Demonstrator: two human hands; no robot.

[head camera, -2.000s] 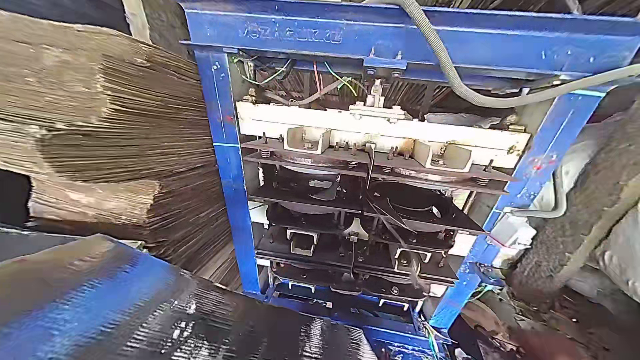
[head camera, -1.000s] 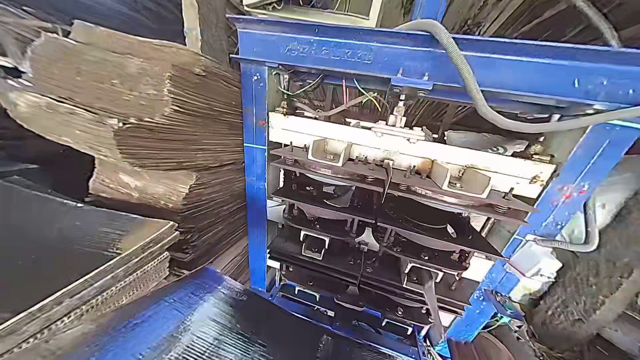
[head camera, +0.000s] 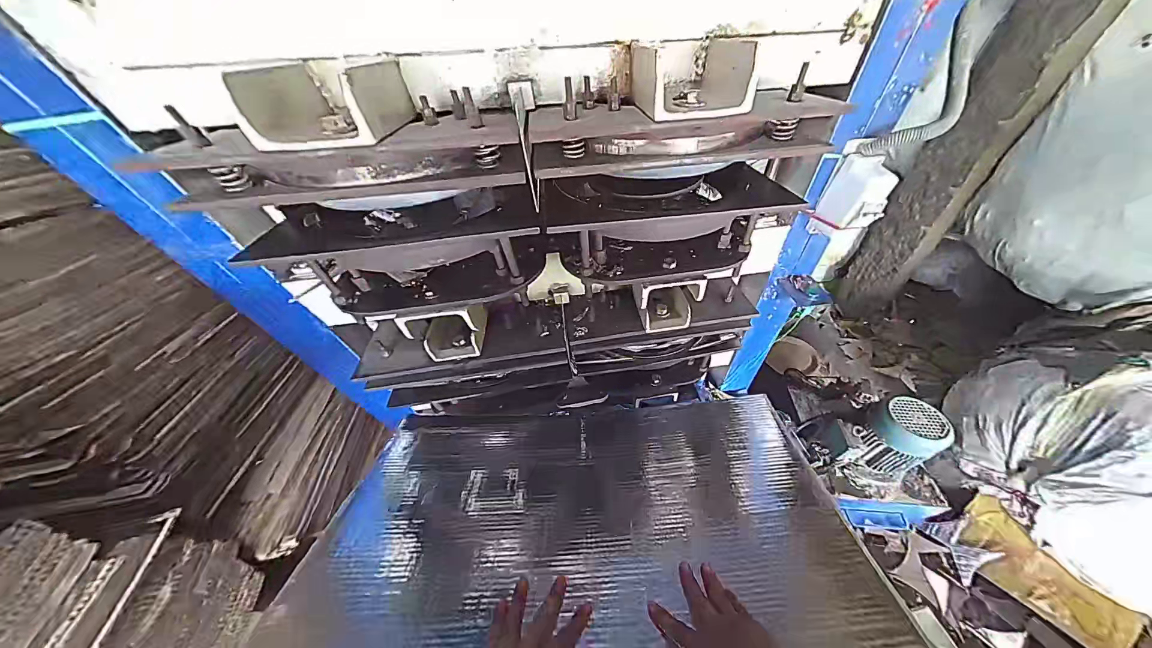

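A shiny, dark corrugated sheet (head camera: 594, 513) lies flat in front of a blue-framed press machine. Over its near part is my left hand (head camera: 540, 616), fingers spread and nothing in its grasp. My right hand (head camera: 706, 612) is to the right of it, also with fingers apart and empty; whether either palm touches the sheet cannot be told. Beyond the sheet's far edge stands the press, with stacked metal plates (head camera: 558, 342), springs and bolts. Its upper pair of round dies (head camera: 675, 144) sits above black plates (head camera: 684, 193).
Stacks of brown corrugated sheets (head camera: 135, 315) fill the left side. At right are the blue frame post (head camera: 810, 207), a white box (head camera: 855, 191) with a conduit, a green motor (head camera: 913, 425), scraps and plastic sacks (head camera: 1053, 432). A dark post (head camera: 945, 153) leans behind.
Both my hands have come into view over the shiny sheet, where the earlier frames show none. The view has moved closer to the press and down.
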